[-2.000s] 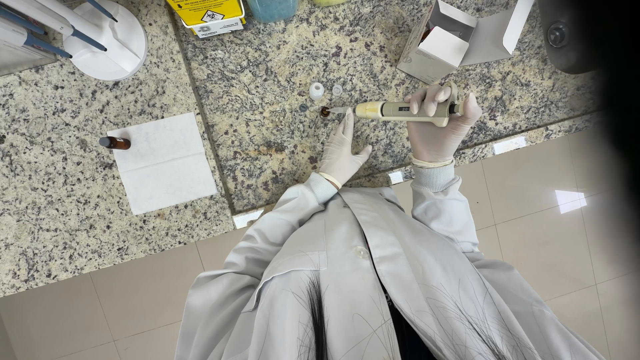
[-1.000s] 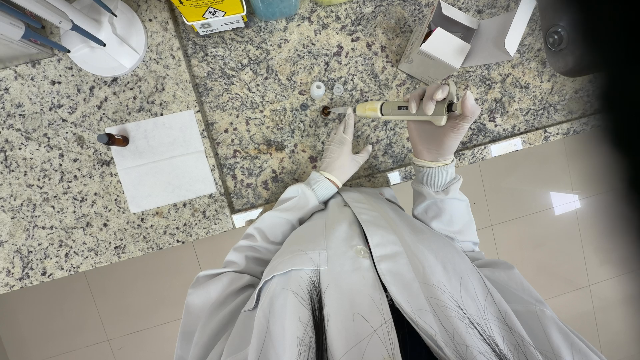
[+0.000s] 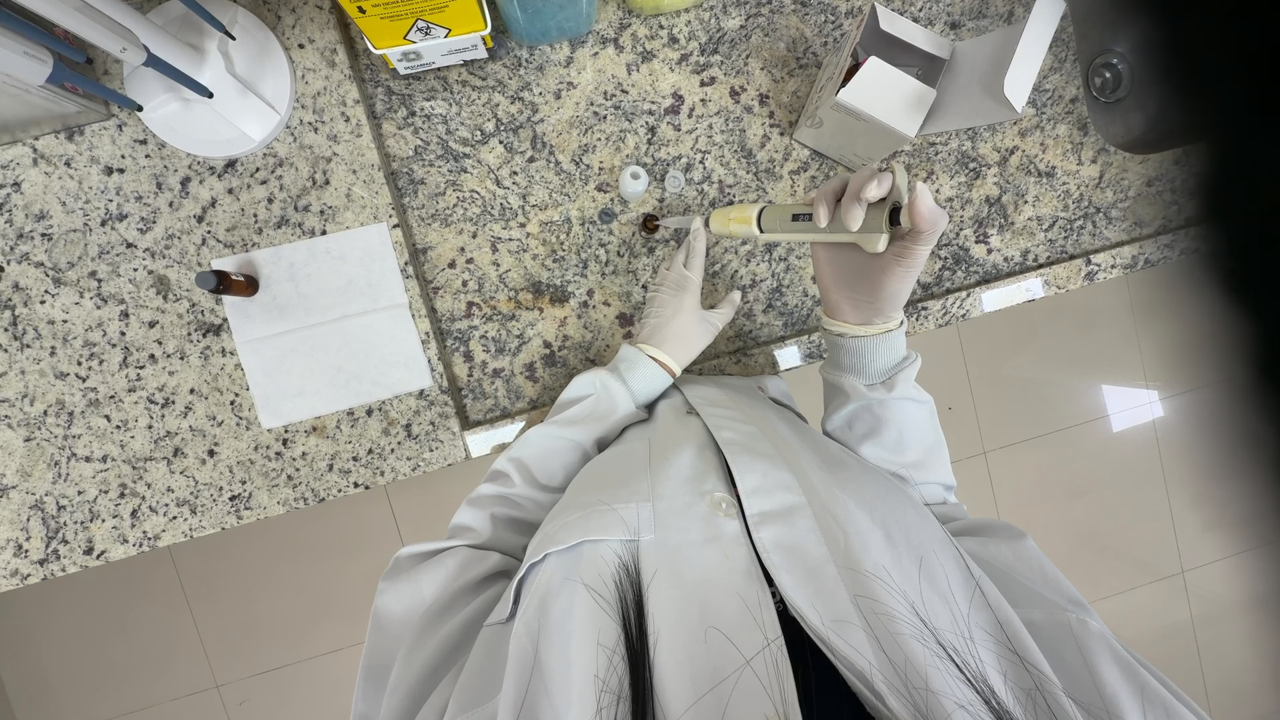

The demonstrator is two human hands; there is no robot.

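Note:
My gloved right hand is closed around a micropipette, held nearly level and pointing left. The pipette's clear tip reaches the mouth of a small amber glass vial. Beside the tip, the gloved left hand has its index finger raised against or just under it; whether it touches the vial is hidden. A white plastic cap, a small clear cap and a grey rubber stopper lie around the vial. Further left, a dark-capped amber vial lies on its side on a folded white paper sheet.
A pipette stand with several pipettes is at the upper left. Along the back are a yellow sharps box and a blue container. An opened carton stands behind my right hand, near a metal sink. The granite counter's front edge runs below the hands.

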